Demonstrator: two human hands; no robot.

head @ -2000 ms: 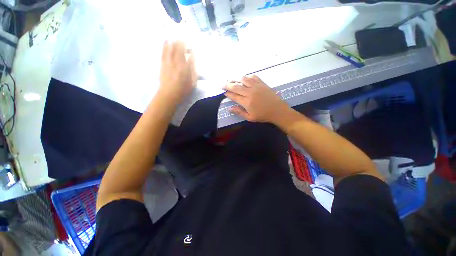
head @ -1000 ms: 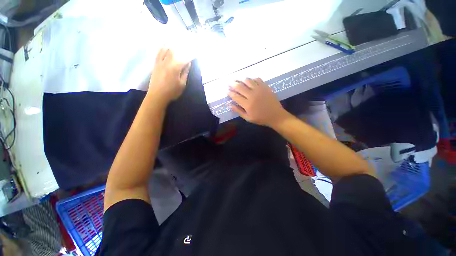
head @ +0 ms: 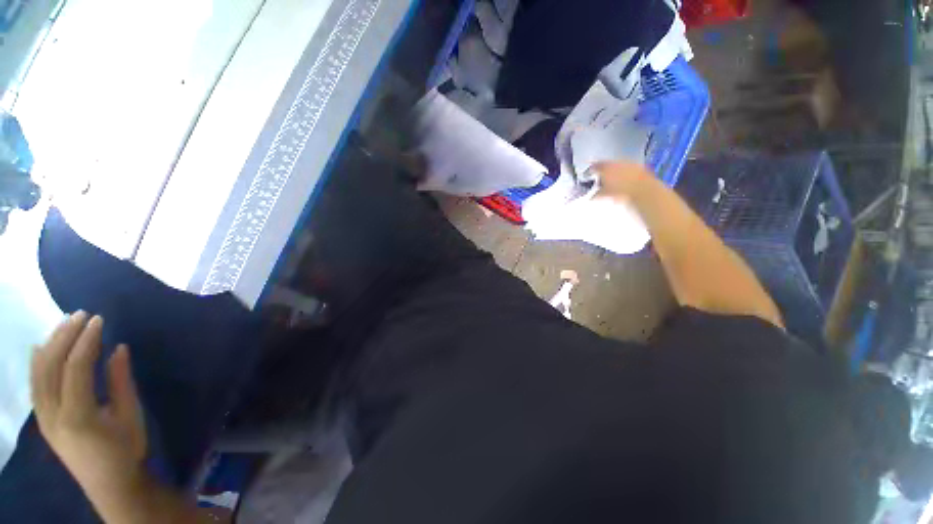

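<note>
My right hand [head: 620, 184] is over the blue basket at the top right, its fingers closed on the edge of a white panel [head: 598, 220] that hangs over the basket's near side. My left hand [head: 87, 394] lies at the lower left on the dark garment panel [head: 164, 338], fingers slightly spread and palm down. The dark panel lies on the white machine bed [head: 133, 123] and reaches over the table's front edge.
The table-edge ruler [head: 292, 154] runs along the front edge. The blue basket [head: 680, 118] holds dark and white cut pieces. A dark blue crate [head: 772, 220] stands to its right. Scraps lie on the brown floor [head: 604, 302]. Part of the machine shows at the left edge.
The view has swung right and down to the basket. My right hand has left the table and taken hold of a white panel. My left hand stays on the dark panel.
</note>
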